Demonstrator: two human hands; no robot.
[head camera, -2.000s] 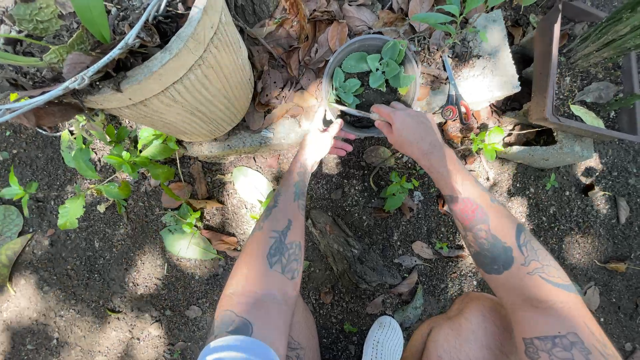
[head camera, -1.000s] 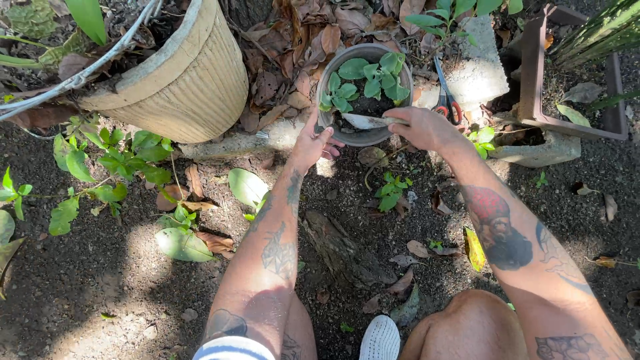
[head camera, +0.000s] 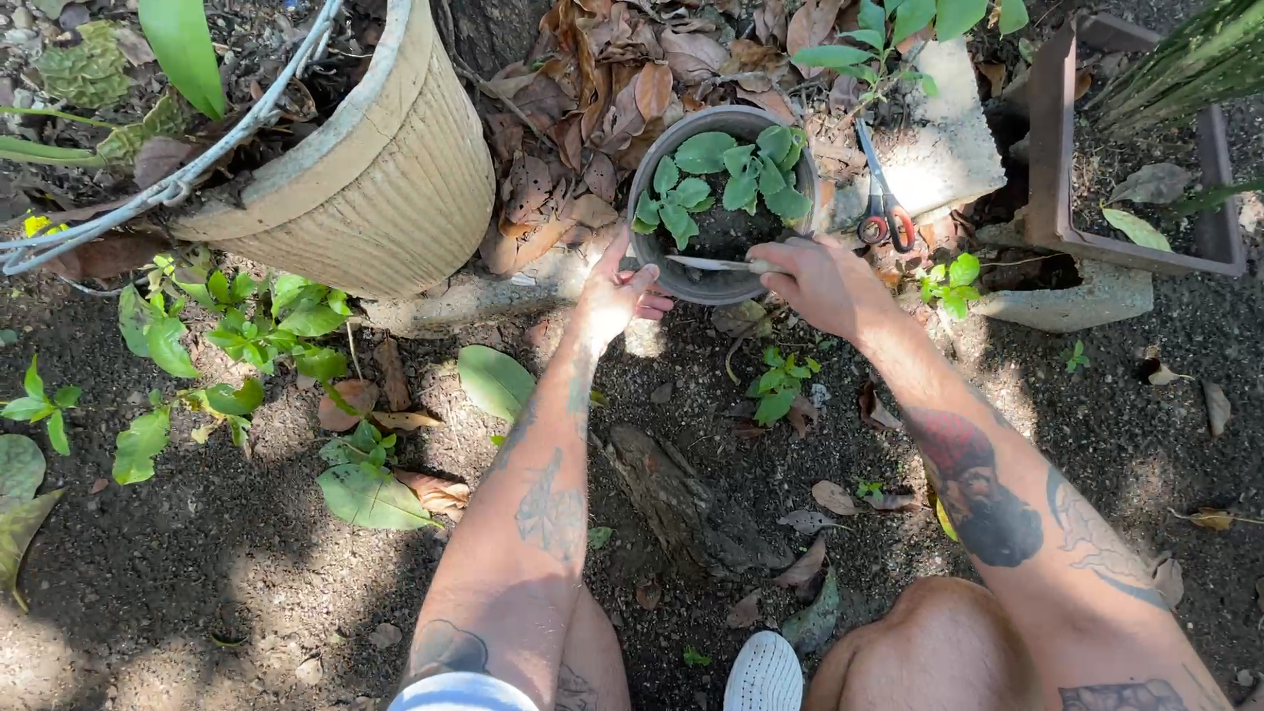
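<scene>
A round grey plastic pot (head camera: 716, 288) holds dark soil (head camera: 729, 235) and small plants with fuzzy green leaves (head camera: 752, 176). My right hand (head camera: 825, 284), at the pot's near right rim, grips the light handle of a knife-like tool (head camera: 713, 264), whose pale blade lies across the near part of the pot, pointing left. My left hand (head camera: 620, 294) is against the pot's near left side, thumb by the rim and fingers partly under it; the blade tip is close to the thumb. Scissors with red and black handles (head camera: 885, 212) lie just right of the pot.
A large ribbed beige planter (head camera: 365, 188) stands at the left, with a pale cable (head camera: 197, 163) over it. A concrete block (head camera: 948, 128) and a brown rectangular planter (head camera: 1057, 148) are at the right. Dry leaves (head camera: 681, 59) lie behind the pot, and a piece of wood (head camera: 681, 494) lies in front.
The blade, upright toward the far left two seconds ago, now lies nearly flat across the pot's near part. My left hand still touches the pot's left side.
</scene>
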